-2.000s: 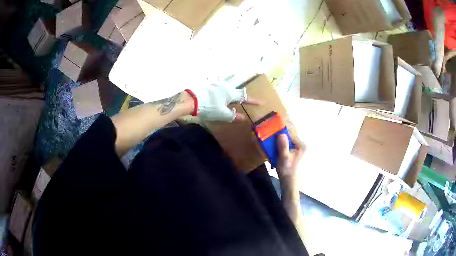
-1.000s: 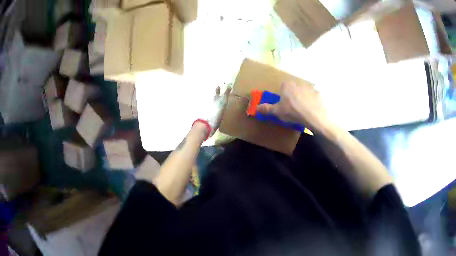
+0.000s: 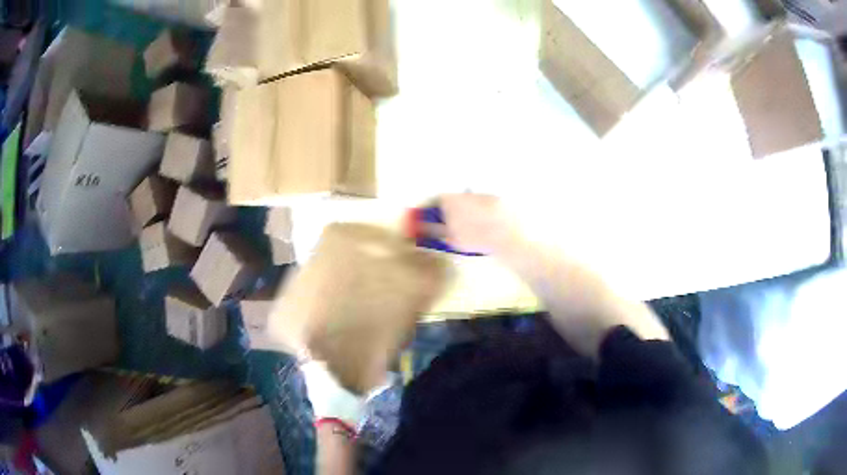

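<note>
A brown carton (image 3: 367, 301), blurred by motion, is tilted in the air at the table's near left edge. My left hand (image 3: 330, 385), in a white glove with a red cuff, holds it from below and the left; the fingers are blurred. My right hand (image 3: 474, 223), bare, is around the blue tape dispenser (image 3: 446, 239). The dispenser's orange-red front end points left, close to the carton's top right corner; whether they touch is unclear.
Closed cartons (image 3: 302, 134) stand at the table's left edge. Open cartons with white insides (image 3: 599, 74) are at the far right of the white table (image 3: 669, 213). Small boxes (image 3: 223, 267) and a larger carton (image 3: 111, 186) are on the green floor at left.
The carton has left the table in front of me and moved left, lifted and tilted by my left hand. My right hand and the dispenser have moved a little left. The view has shifted.
</note>
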